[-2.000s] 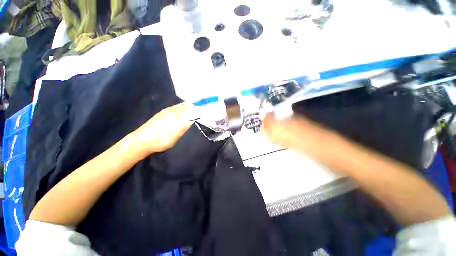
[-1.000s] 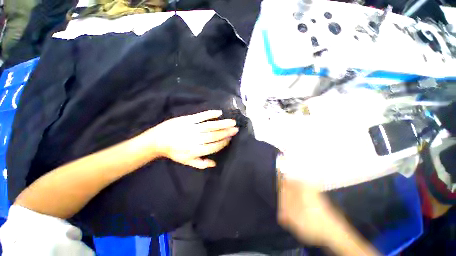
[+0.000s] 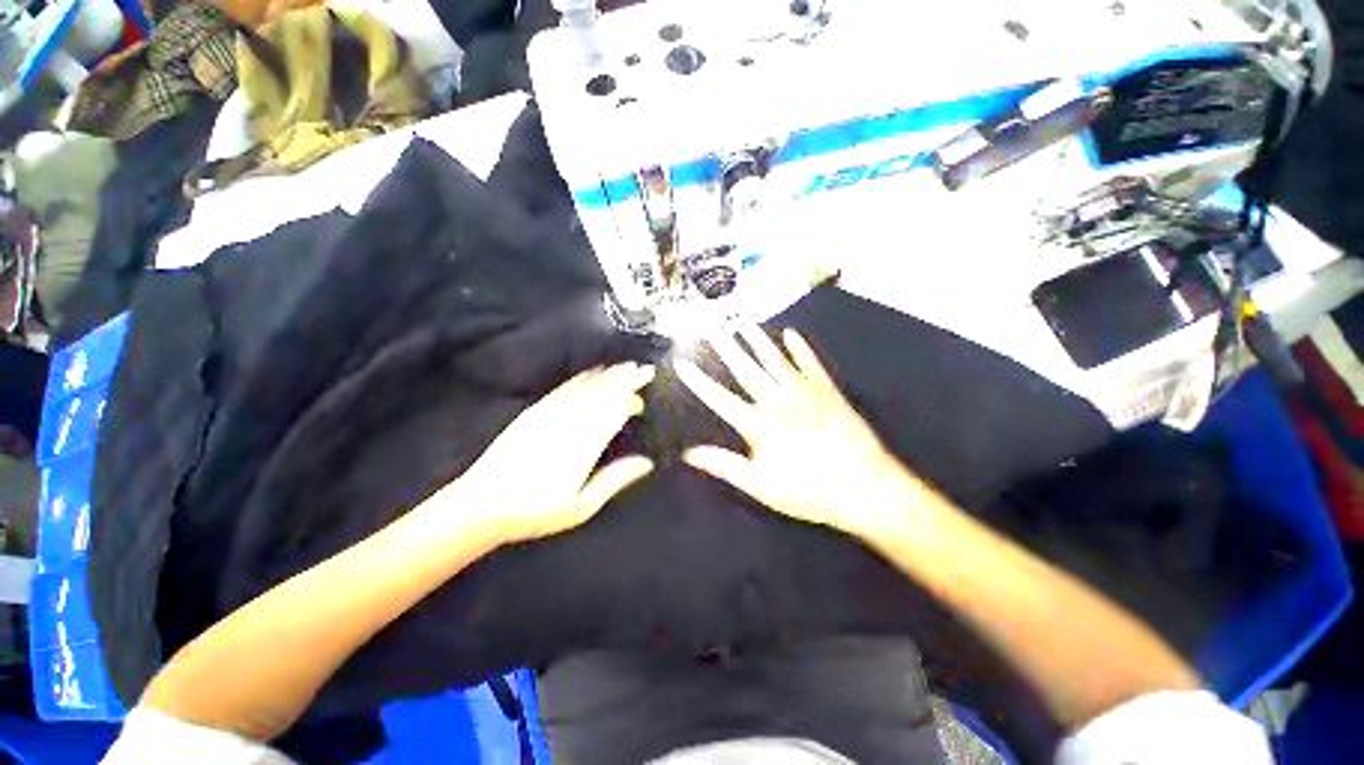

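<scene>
The large black garment (image 3: 434, 329) is spread over the table and hangs over its front edge. My left hand (image 3: 561, 456) lies flat on it, fingertips just in front of the needle area. My right hand (image 3: 793, 434) lies flat on it with fingers spread, fingertips close to the presser foot (image 3: 646, 311). The cloth edge lies at the presser foot; whether the foot is down on it I cannot tell. The white sewing machine (image 3: 898, 75) with a blue stripe stands over the cloth at the back.
A flat black glossy rectangle (image 3: 1110, 304) lies on the white table at the right. Blue crates stand at the left (image 3: 75, 523) and right (image 3: 1301, 553). Olive and checked cloth (image 3: 322, 75) is piled at the back left. A dark panel (image 3: 1182, 109) is on the machine head.
My right hand has moved from the table's front edge onto the cloth beside my left hand. The black cloth now extends to the right past the needle. The camera view has shifted.
</scene>
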